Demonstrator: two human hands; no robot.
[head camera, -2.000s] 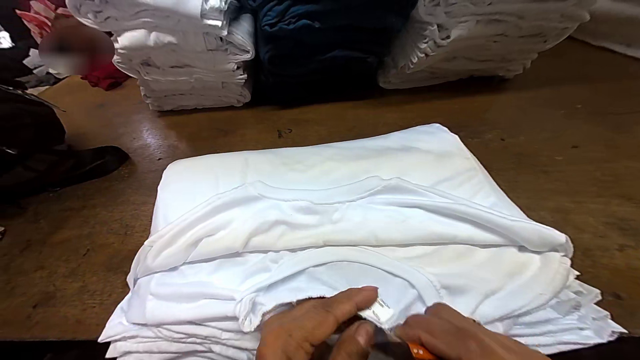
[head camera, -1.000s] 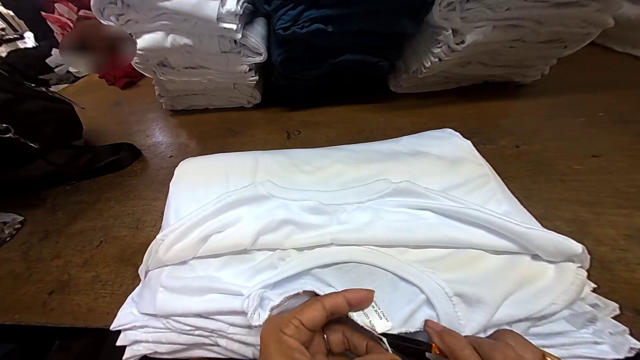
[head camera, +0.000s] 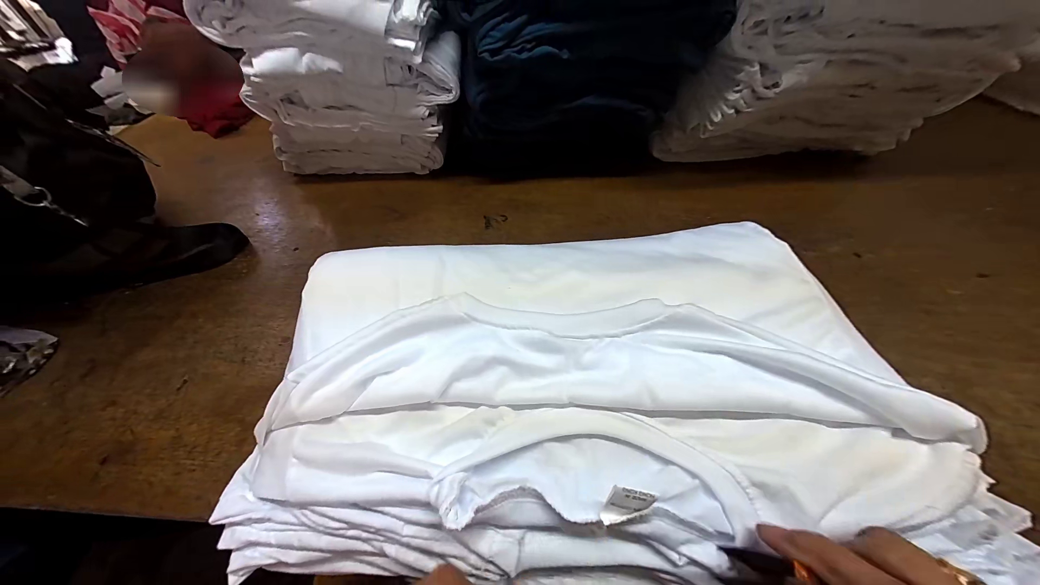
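Note:
A pile of white knit T-shirts (head camera: 561, 366) lies in front of me, necklines toward the near edge. The top shirt's ribbed collar (head camera: 601, 426) is spread, and a small white neck label (head camera: 628, 504) with writing hangs inside it. At the lower right, my right hand (head camera: 861, 556) holds a dark-bladed cutting tool with orange on it (head camera: 764, 562), likely small scissors or snips; its tip is against the cloth beside the collar. Of my left hand (head camera: 445, 575) only a fingertip shows at the bottom edge, by the shirts' near edge; the rest is out of view.
Folded white garments (head camera: 349, 97) stand in a stack at the back left of the wooden table (head camera: 536, 207), dark blue ones (head camera: 577, 73) beside them, more white ones (head camera: 845, 73) at right. A black bag or garment (head camera: 73, 187) lies at left, near a blurred person's part (head camera: 183, 69).
My left hand has moved down from the neck label, nearly out of view. My right hand has shifted right, away from the label, still with the tool.

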